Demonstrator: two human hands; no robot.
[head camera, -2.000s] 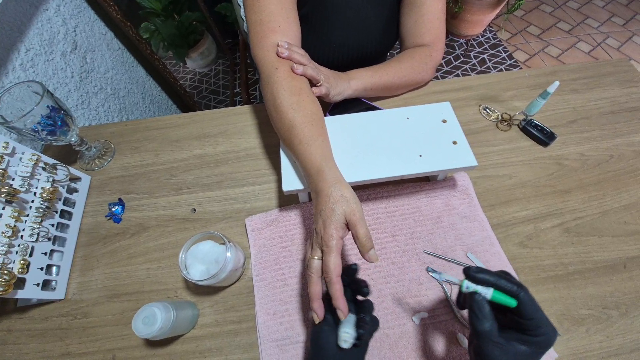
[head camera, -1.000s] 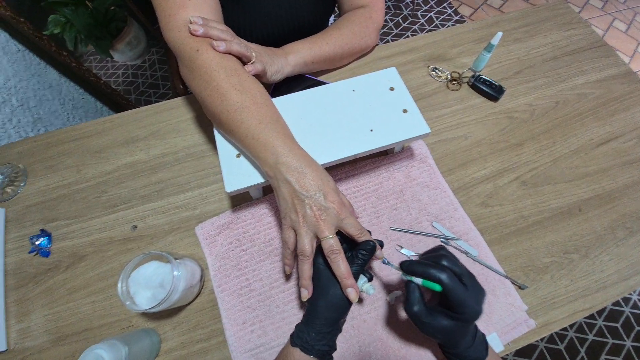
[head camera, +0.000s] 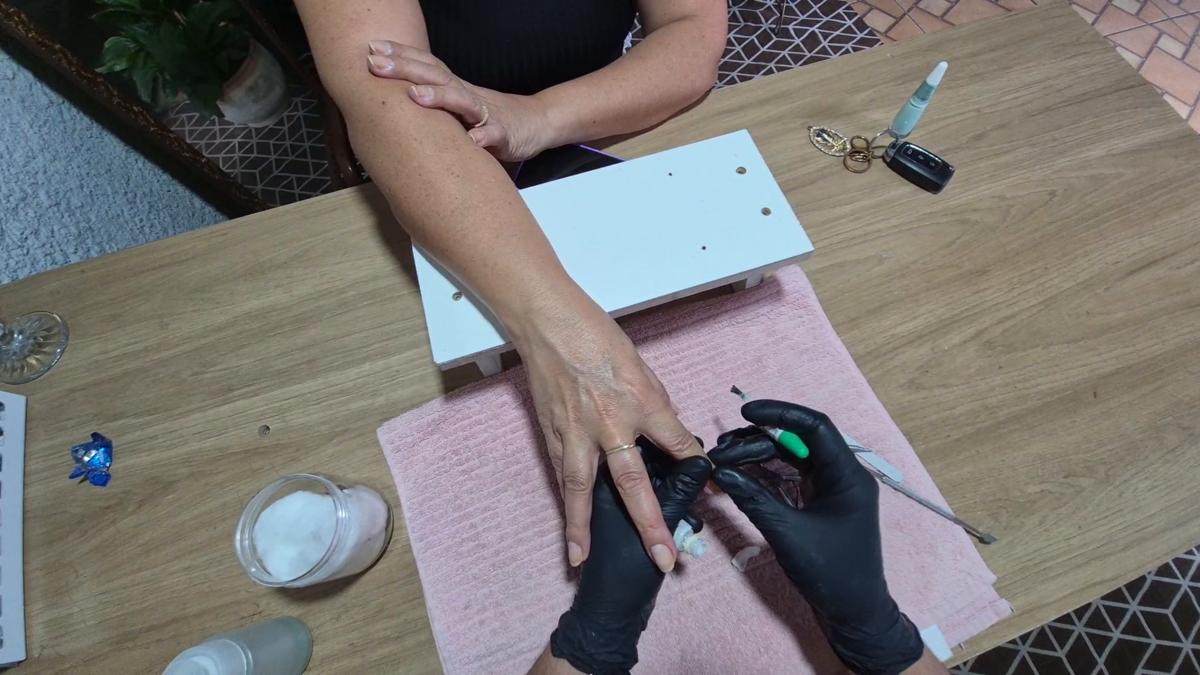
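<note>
My left hand (head camera: 633, 534), in a black glove, is under the other person's outstretched hand (head camera: 600, 394), its thumb and fingers closed on that person's finger. A small whitish bottle (head camera: 690, 540) shows beside my left fingers. My right hand (head camera: 806, 506), also black-gloved, holds a small brush with a green handle (head camera: 790, 442) between its fingers, the dark bristles pointing up and left. My right thumb and forefinger meet at the tip of the same finger. Beneath both hands lies a pink towel (head camera: 487, 506), with a metal tool (head camera: 937, 511) and a white strip (head camera: 877, 459) on its right.
A white armrest stand (head camera: 656, 225) supports the person's forearm. At the left are a jar of white cotton (head camera: 295, 536), a frosted bottle (head camera: 248, 649), a blue ornament (head camera: 93, 459) and a glass base (head camera: 33, 347). A car key (head camera: 919, 166) and teal tube (head camera: 917, 101) lie upper right.
My right hand has moved from the towel's right side to the other person's fingertip, and the brush now points up and left. My left hand has closed on that finger. The view has shifted.
</note>
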